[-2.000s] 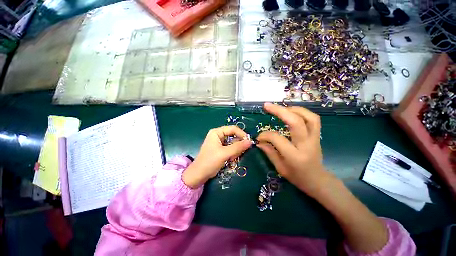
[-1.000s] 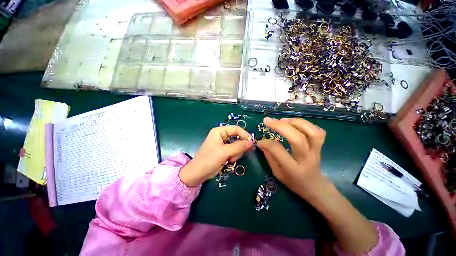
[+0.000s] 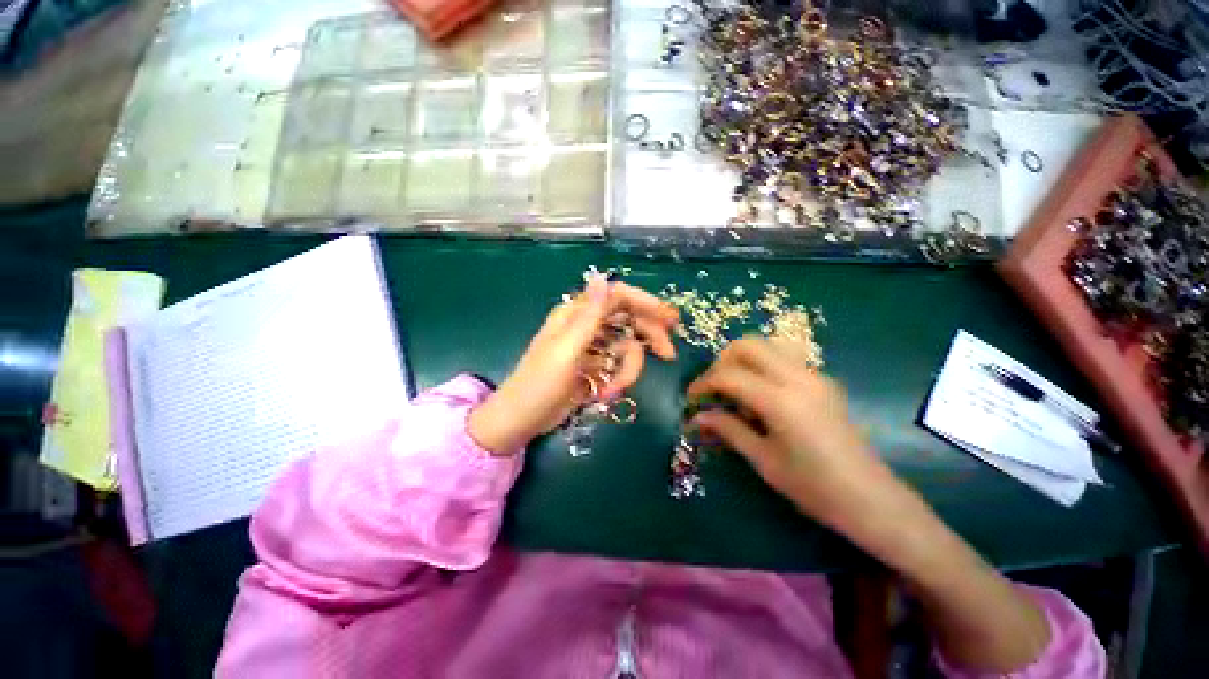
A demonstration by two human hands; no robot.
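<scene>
My left hand [image 3: 550,365] is over the small heap of ring pieces [image 3: 583,422] on the green bench, thumb and fingers apart. Rings show between the fingers; whether any is gripped is unclear. My right hand [image 3: 796,418] is slightly blurred, its fingers curled at the top of the darker tangled pieces [image 3: 684,471]. Its fingertips are partly hidden, so I cannot tell if it holds a piece. Tiny pale gold parts [image 3: 709,316] lie loose beyond and between the hands, some partly behind the right hand.
A large mixed ring heap [image 3: 829,120] lies on the white tray. The clear compartment box [image 3: 438,159] is beyond the hands. A salmon-red tray [image 3: 1041,259] holds pieces at right. A notebook [image 3: 265,385] and yellow booklet [image 3: 100,371] are left; note slips [image 3: 1014,425] with a pen are right.
My hands were together at the fingertips and are now apart. The left has opened over its heap; the right has moved down towards the darker pieces. More pale gold parts show. The view has shifted.
</scene>
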